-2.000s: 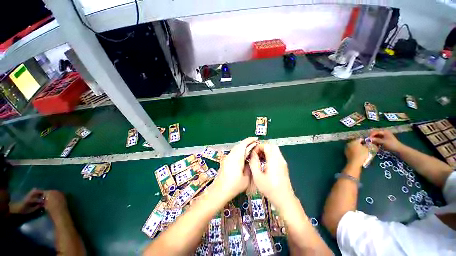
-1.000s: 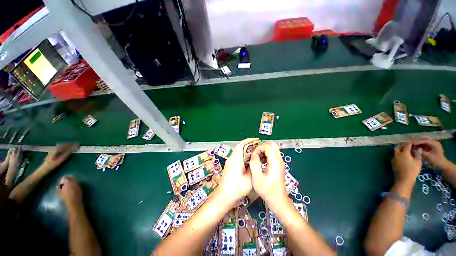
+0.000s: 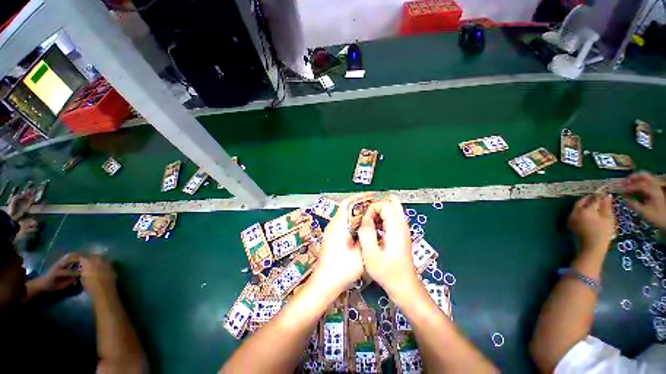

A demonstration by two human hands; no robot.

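My left hand (image 3: 343,237) and my right hand (image 3: 387,237) are together above the bench near the rail. A circuit board (image 3: 361,207), mostly hidden by the fingers, shows between them. My left hand holds it; my right fingertips are pinched against it, and whether they hold a ring is hidden. A pile of tan circuit boards (image 3: 289,275) with white, dark-dotted patches lies under and left of my forearms. Small pale rings (image 3: 449,278) lie loose among the boards and to the right of my hands.
Beyond the pale rail (image 3: 467,193), the green conveyor (image 3: 292,157) carries spaced boards. A grey post (image 3: 168,117) slants down at left. A small board stack (image 3: 154,225) lies left. Neighbours' hands are at left and right. Red crates (image 3: 431,16) and a white fan (image 3: 575,55) stand beyond.
The view has shifted, and boards on the belt sit further left relative to the bench. My hands stay together at the board. The neighbours' hands have moved.
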